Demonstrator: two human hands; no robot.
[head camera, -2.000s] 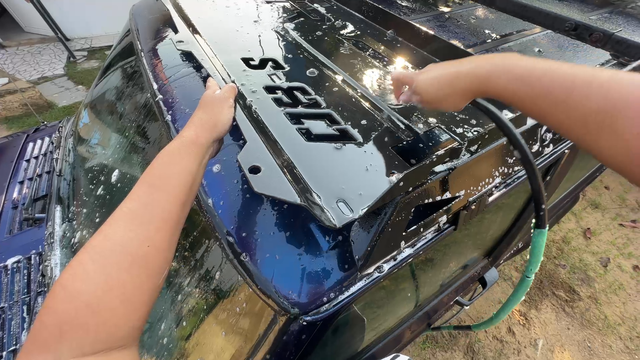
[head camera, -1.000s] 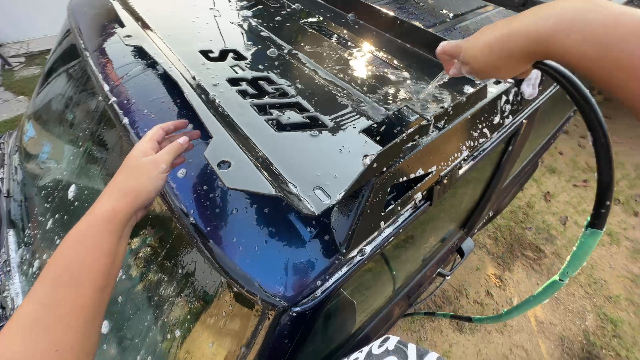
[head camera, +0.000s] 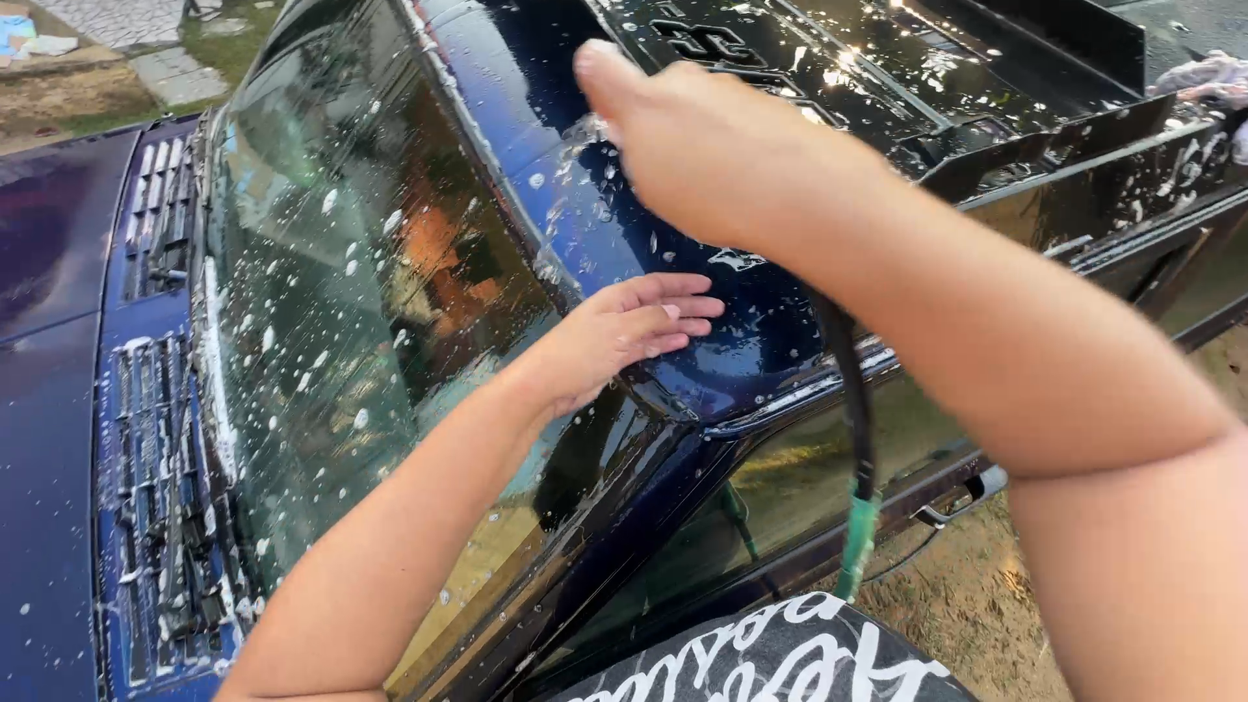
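Observation:
My right hand is closed around the end of a black hose, whose lower part is green. The hose tip is mostly hidden by the fingers, and water splashes in front of the thumb over the dark blue vehicle roof. Below it, my left hand lies with fingers extended at the front corner of the roof, by the top of the windshield; it holds nothing. Foam spots and drops cover the glass. A black metal roof rack panel with cut-out characters sits behind my right hand.
Foam lies on the cowl vent grilles beside the blue hood. A wet, foamy cloth rests at the rack's right side. The door handle projects from the vehicle's side. Sandy ground lies beside the vehicle.
My right hand has moved with the hose from the rack's side to the roof's front edge. My left hand has moved to the front corner of the roof. The view has shifted toward the windshield and hood.

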